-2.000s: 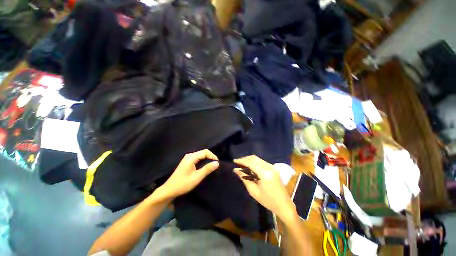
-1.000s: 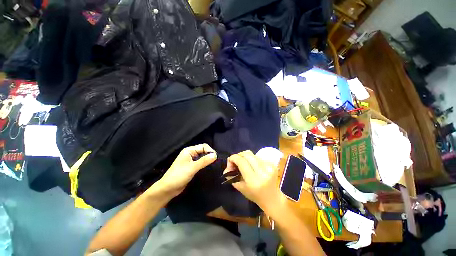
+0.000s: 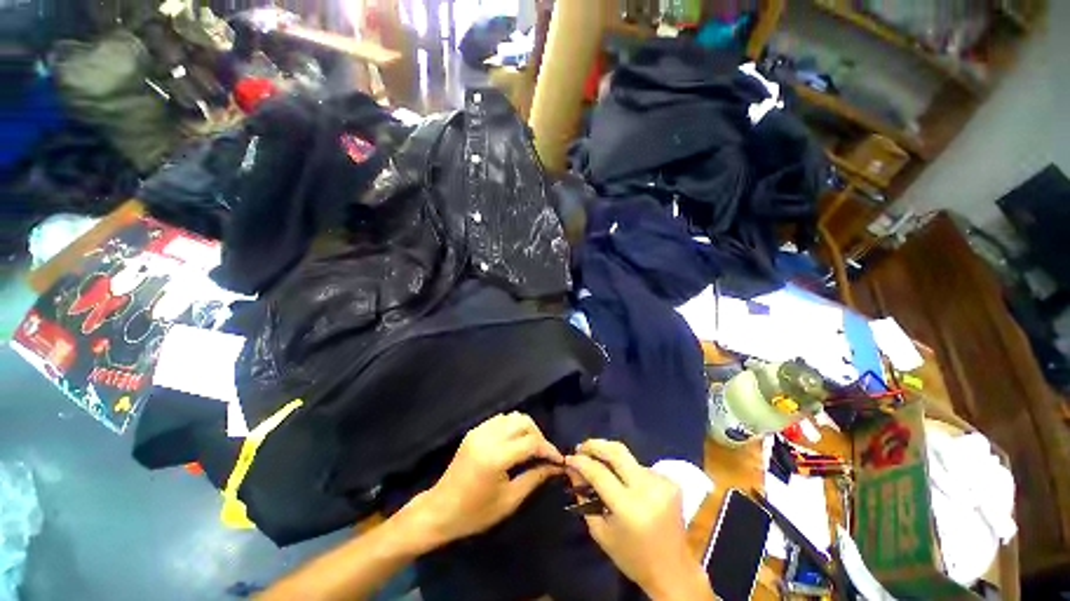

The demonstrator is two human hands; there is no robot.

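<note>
A matte black garment (image 3: 446,382) lies over the table's front edge and hangs down in front of me. My left hand (image 3: 499,475) pinches a bit of dark cloth, thumb against forefinger, at its right part. My right hand (image 3: 628,511) is beside it, its fingertips almost touching the left ones. It holds a small dark, thin tool (image 3: 584,507) in its curled fingers, possibly snips. Whether a needle or thread is between the fingertips is too fine to see.
A glossy black jacket (image 3: 505,223) lies behind the garment, a navy garment (image 3: 640,317) to its right. At right are a phone (image 3: 737,549), a greenish bottle (image 3: 751,402) and a carton (image 3: 894,505). A yellow strip (image 3: 249,464) and a printed panel (image 3: 100,311) are at left.
The view has tilted up, so things sit lower in the picture and the scissors are out of view. My hands have come together, fingertips meeting over the dark cloth.
</note>
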